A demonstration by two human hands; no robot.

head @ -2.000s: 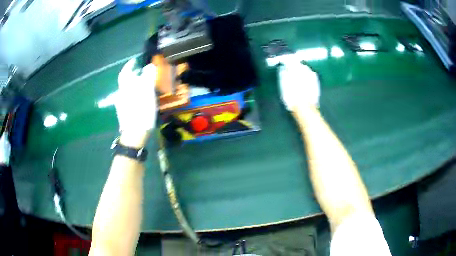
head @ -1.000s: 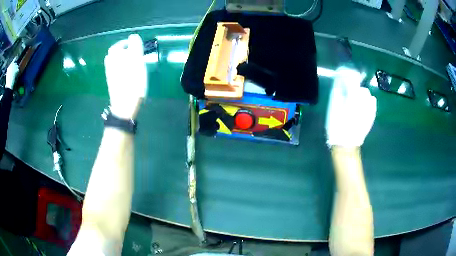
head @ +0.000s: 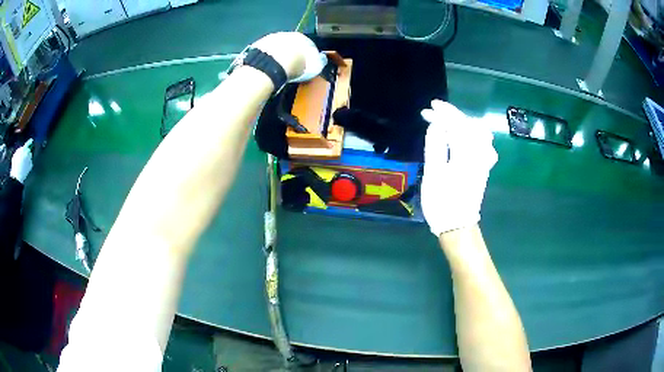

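Note:
The orange-brown fixture (head: 311, 109) stands on the black pad (head: 397, 80). A thin dark piece (head: 332, 98) shows along its slot; its upper end is near my left fingers. My gloved left hand (head: 295, 57) is over the fixture's upper end; its fingertips are partly hidden, and I cannot tell if they grip the piece. My gloved right hand (head: 457, 167) is right of the press station's panel (head: 378, 187), fingers slightly apart, with nothing visible in it. The red button (head: 345, 188) is on the panel.
A phone frame (head: 178, 105) lies left on the green bench (head: 364, 290). Two more frames lie right, one nearer (head: 539, 127) and one farther (head: 617, 147). A taped hose (head: 271, 269) hangs toward me. An air gun (head: 77, 218) lies left. Another person's gloved hand (head: 22, 161) shows far left.
My left hand has moved right and up onto the fixture. My right hand has moved left, close to the panel. A thin dark piece now shows in the fixture's slot. The view has shifted.

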